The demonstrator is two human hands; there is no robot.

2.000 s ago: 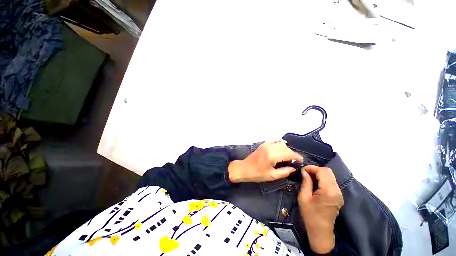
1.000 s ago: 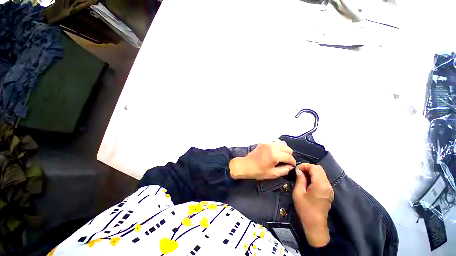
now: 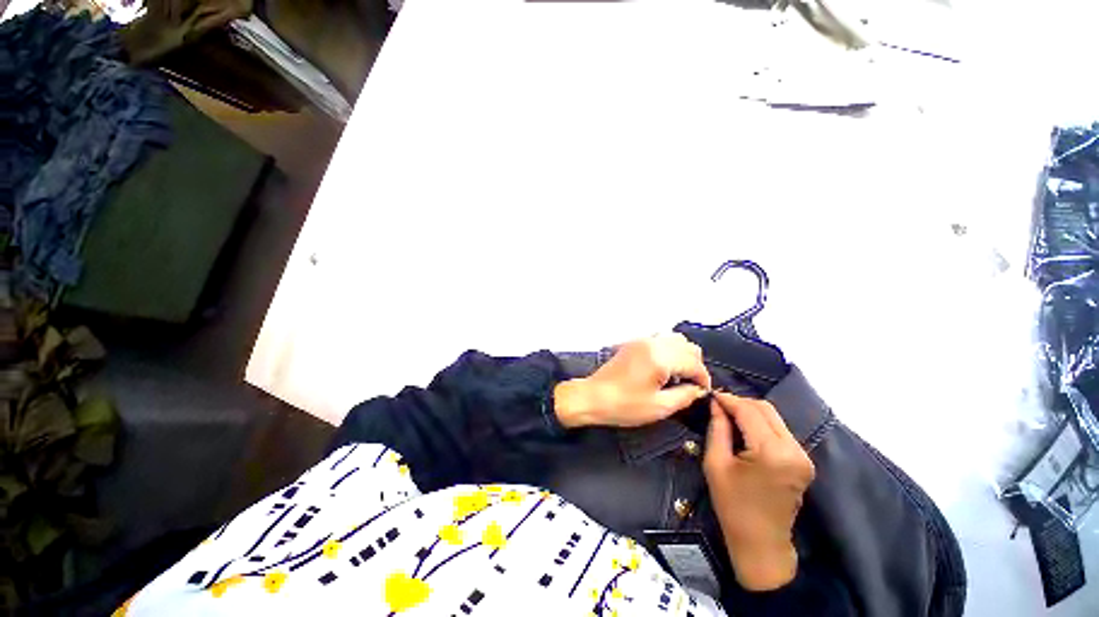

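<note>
A dark grey denim shirt [image 3: 877, 488] lies on the white table, its collar around a black plastic hanger [image 3: 741, 301]. My left hand [image 3: 639, 381] and my right hand [image 3: 757, 476] meet at the collar front, fingertips pinched together at the top of the placket. What lies between the fingertips is too small to tell; it may be a thin dark cord. Gold shank buttons [image 3: 683, 507] show below my hands. A black and white hang tag [image 3: 687, 557] lies on the shirt front, partly cut off by the patterned clothing.
The white table [image 3: 482, 205] has a pale garment [image 3: 826, 22] at its far side. A shiny polybag [image 3: 1070, 259] with dark contents and a loose black tag [image 3: 1059, 562] lie at the right. Left of the table are a dark green block [image 3: 175, 211] and heaped blue cloth [image 3: 90, 145].
The shirt, hanger and hands have shifted slightly left in the picture since the first frame. My fingertips stay together at the collar, with only small finger movements.
</note>
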